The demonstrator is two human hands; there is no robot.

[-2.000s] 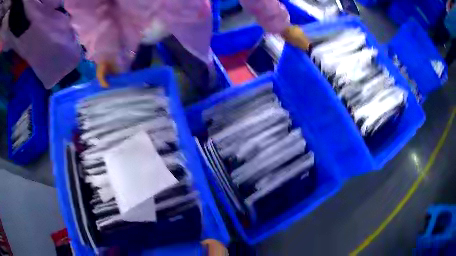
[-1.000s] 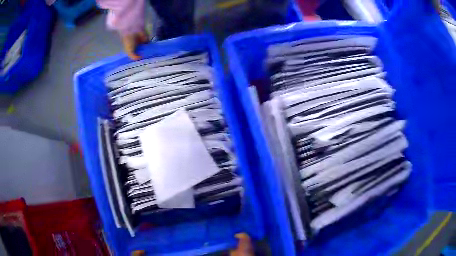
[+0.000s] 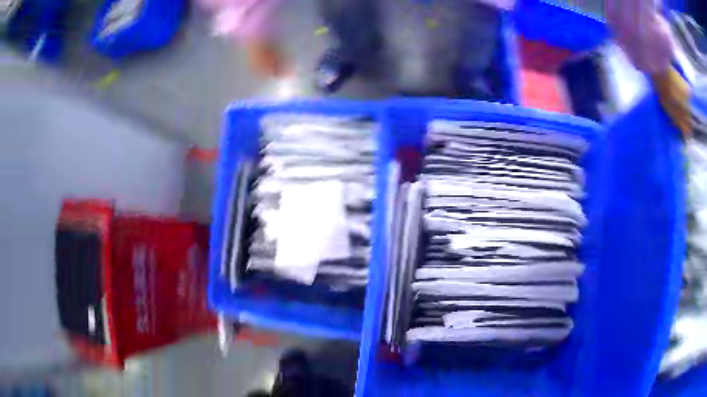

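Observation:
Two blue totes stand side by side, touching. The left tote (image 3: 291, 315) looks smaller and lower; it holds a packed row of white-edged sleeved panels (image 3: 318, 151) with a loose white sheet (image 3: 310, 225) on top. The right tote (image 3: 620, 256) holds a longer row of white-sleeved dark panels (image 3: 500, 209). Larger flat panels (image 3: 403, 264) stand upright along its left side. Neither of my hands is in view. The picture is blurred.
A red box (image 3: 155, 271) with white lettering stands at left, a dark panel (image 3: 80, 279) against it. A co-worker's pink-sleeved arm (image 3: 639, 39) reaches in at upper right; another blurred hand (image 3: 267, 58) shows at top. A tote with a red bottom (image 3: 543, 74) lies behind.
The left tote appears smaller and further right. My hands, at its near edge a second ago, have left the picture. The co-worker's hand has come off its far edge. More of the red box shows.

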